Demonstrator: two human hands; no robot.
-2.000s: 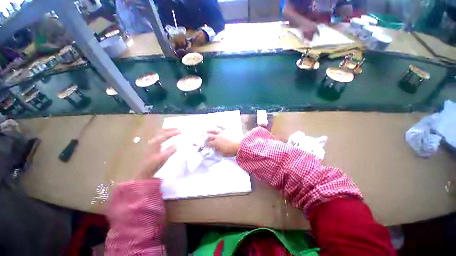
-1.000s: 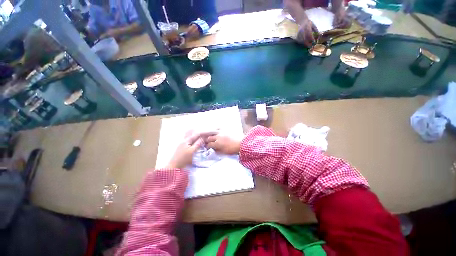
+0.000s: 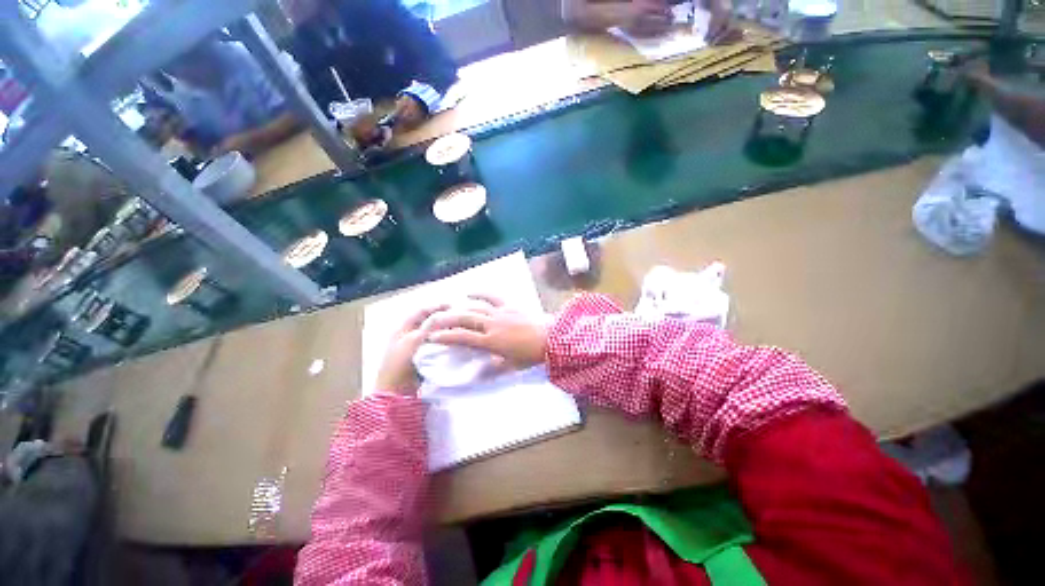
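Observation:
A stack of white wrapping paper (image 3: pixel 504 429) lies on the brown table in front of me. On it is a rounded white paper bundle (image 3: pixel 453 369); what is inside is hidden. My left hand (image 3: pixel 403 349) is curved around the bundle's left and far side. My right hand (image 3: pixel 493 332) lies over its top and right side, fingers close to the left hand's. Both hands hold the bundle on the stack. A crumpled white paper piece (image 3: pixel 684 293) lies to the right, just beyond my right sleeve.
A small white block (image 3: pixel 575 255) stands beyond the stack. A dark-handled screwdriver (image 3: pixel 179 421) and a white dot (image 3: pixel 316 366) lie left. The green belt (image 3: pixel 573 149) carries stands (image 3: pixel 460 204). Another white bundle (image 3: pixel 957 212) is far right, near a person's arm. People work across the belt.
My left hand moved in from the left to join the right. The paper between them is now a rounder bundle. The view has tilted, and the person across moved their hands away from the belt.

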